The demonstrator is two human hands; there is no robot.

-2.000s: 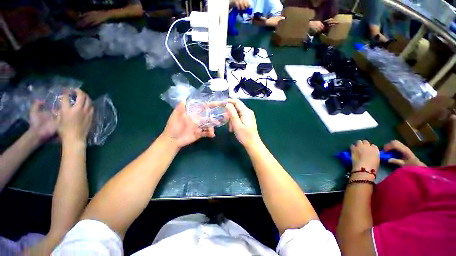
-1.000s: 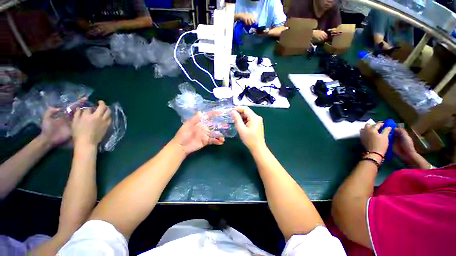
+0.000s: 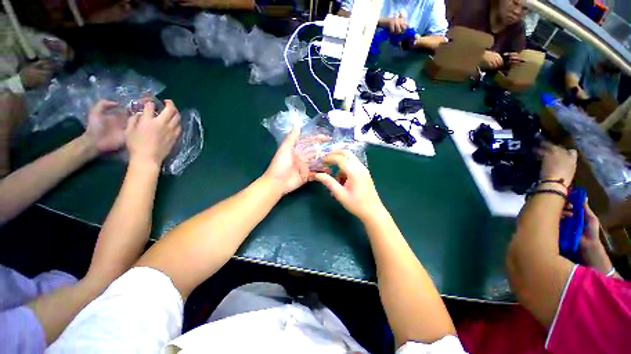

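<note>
A clear crinkled plastic piece [image 3: 325, 146], bag or cup and hard to tell apart, lies at and between my hands above the dark green table. More clear film [image 3: 290, 119] bunches just beyond my left hand. My left hand [image 3: 292, 164] is bare, palm turned inward with fingers spread against the plastic's left side; whether it grips is unclear. My right hand [image 3: 351, 181] is bare, its fingers curled at the plastic's near right edge; the fingertip contact is unclear.
A white post [image 3: 356, 59] with cords stands just beyond my hands. White boards [image 3: 486, 181] hold black adapters [image 3: 513, 155] at right. Neighbours' hands [image 3: 153, 135] work at left with clear film; at right, a person holds something blue [image 3: 573, 222]. Cardboard boxes [image 3: 462, 55] stand at the far side.
The view has shifted. The round plastic held between both hands earlier now looks flatter and less distinct. My left fingers have straightened and my right hand has curled. The right neighbour reaches to the adapters.
</note>
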